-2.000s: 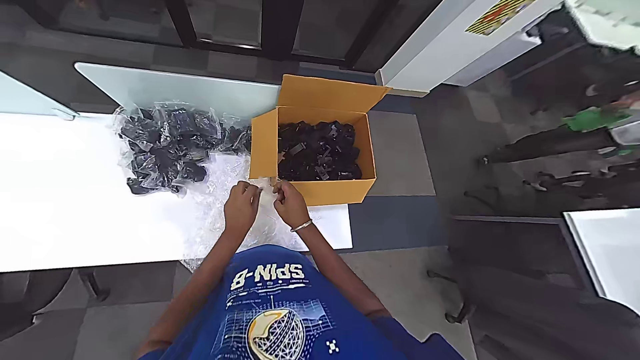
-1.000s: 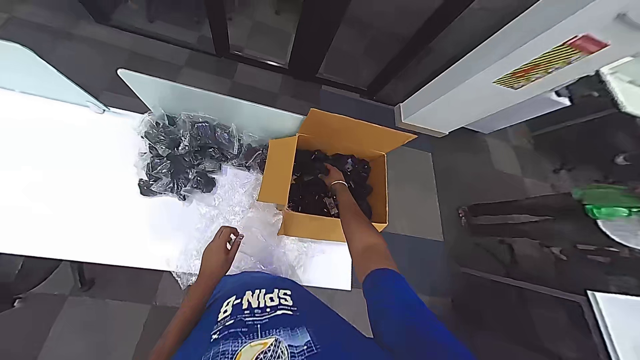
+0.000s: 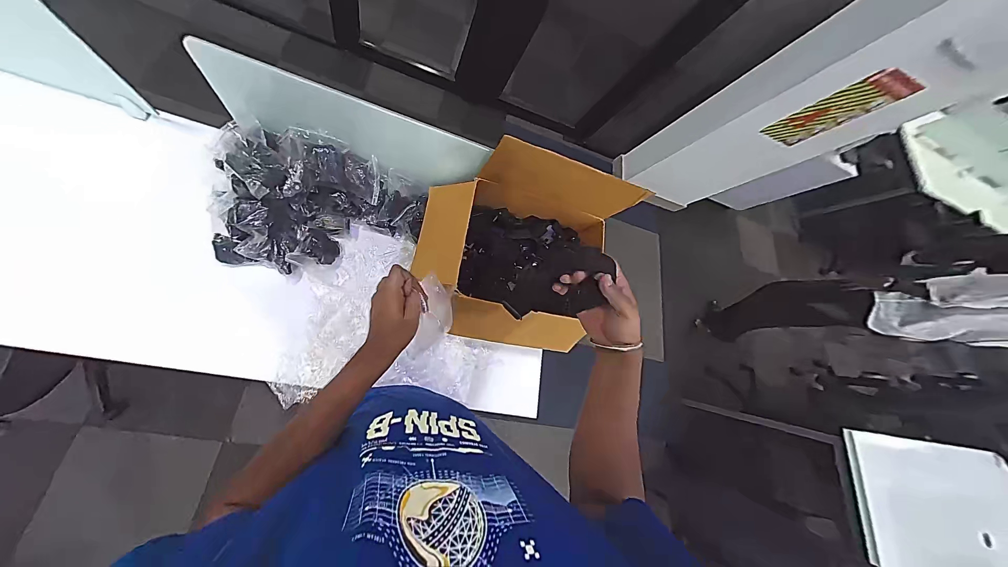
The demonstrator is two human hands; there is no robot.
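My right hand (image 3: 613, 307) grips a black item (image 3: 587, 276) at the right front side of an open cardboard box (image 3: 543, 331); its exact kind cannot be told. Many black items (image 3: 504, 256) fill the box. My left hand (image 3: 398, 307) is closed on a clear plastic bag (image 3: 437, 315), just left of the box. Beneath and around that hand, a heap of clear plastic bags (image 3: 346, 331) lies on the white table (image 3: 118, 236). Behind the heap, black items in clear plastic bags (image 3: 291, 189) are piled against the divider.
A pale glass divider (image 3: 339, 118) runs along the table's back edge. The box stands at the table's right end, its flaps spread. Right of it are carpeted floor and a white wall (image 3: 709, 150) with a striped sticker. Another white surface (image 3: 933, 496) is at the lower right.
My right hand was deep in the box one second ago; it is now at the right front side with a black item. My left hand has moved nearer the box and taken hold of a plastic bag.
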